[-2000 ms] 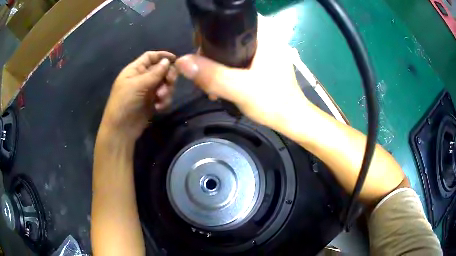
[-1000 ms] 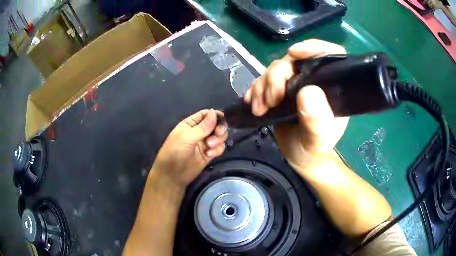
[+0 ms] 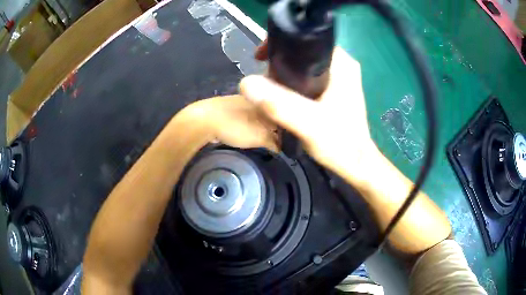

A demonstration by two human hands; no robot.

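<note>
A speaker driver [image 3: 222, 193] with a silver disc magnet facing up lies on a square black front panel [image 3: 346, 230] on the black table. My right hand [image 3: 311, 109] grips a thick black electric screwdriver [image 3: 300, 52], held upright over the driver's far rim, its cable arching to the right. My left hand [image 3: 245, 124] is bent inward at the far rim, beside the screwdriver's lower end. My left fingertips are hidden behind my right hand, so I cannot tell whether they hold a screw.
Two loose drivers [image 3: 32, 245] lie at the left table edge. An open brown carton [image 3: 69, 52] stands beyond the far left edge. On the green bench [image 3: 404, 75] at right lies a panel with a driver [image 3: 490, 173]. Clear plastic shows at the lower left.
The screwdriver has swung from lying sideways to upright and come down to the driver's far rim. My left hand has moved in to that rim, its wrist bent.
</note>
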